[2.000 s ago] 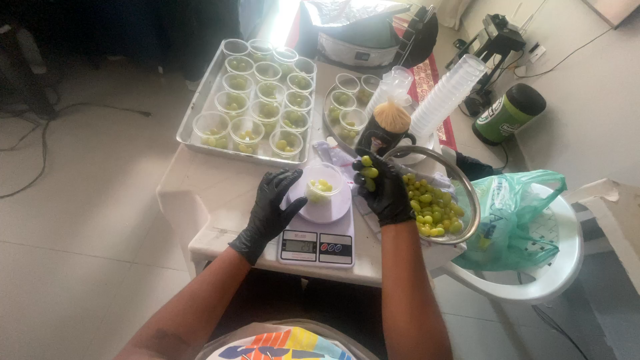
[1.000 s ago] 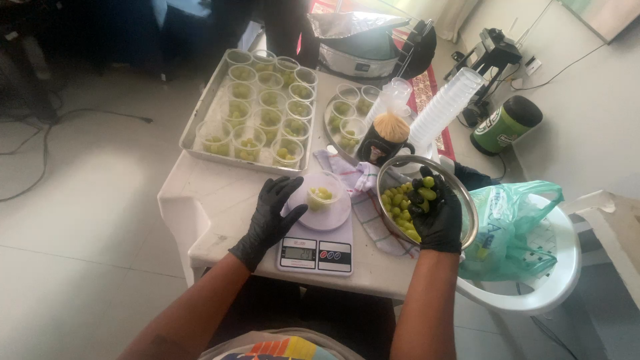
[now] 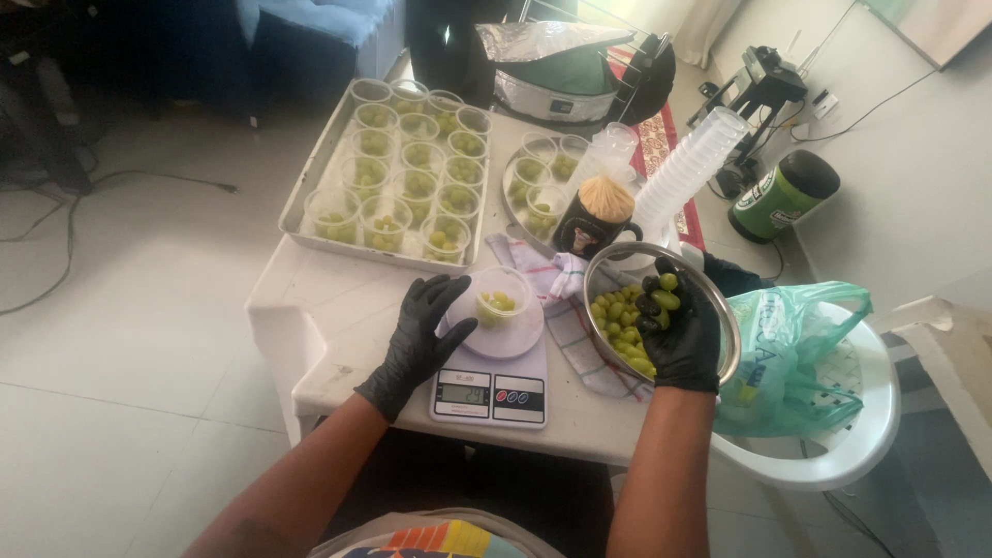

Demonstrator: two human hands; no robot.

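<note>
My right hand (image 3: 682,329), in a black glove, holds several green grapes (image 3: 665,300) in its fingers above a round metal bowl (image 3: 729,349) of loose green grapes (image 3: 620,322). My left hand (image 3: 422,341), also black-gloved, is beside a clear plastic cup (image 3: 502,298) with its fingers apart and nothing in them. Some grapes lie in that cup, which stands on the round platform of a white digital kitchen scale (image 3: 488,391). The scale's display is lit.
Behind stand a rectangular metal tray (image 3: 302,190) of grape-filled cups and a round tray (image 3: 508,182) with more cups. A black mug (image 3: 581,225), stacked empty cups (image 3: 690,167) and a checkered cloth (image 3: 577,353) are near the bowl. A green plastic bag (image 3: 783,364) lies on a white chair (image 3: 868,457) at right.
My right hand has moved from beside the cup on the scale to the bowl, with grapes in its fingers in each frame. My left hand stays beside the cup.
</note>
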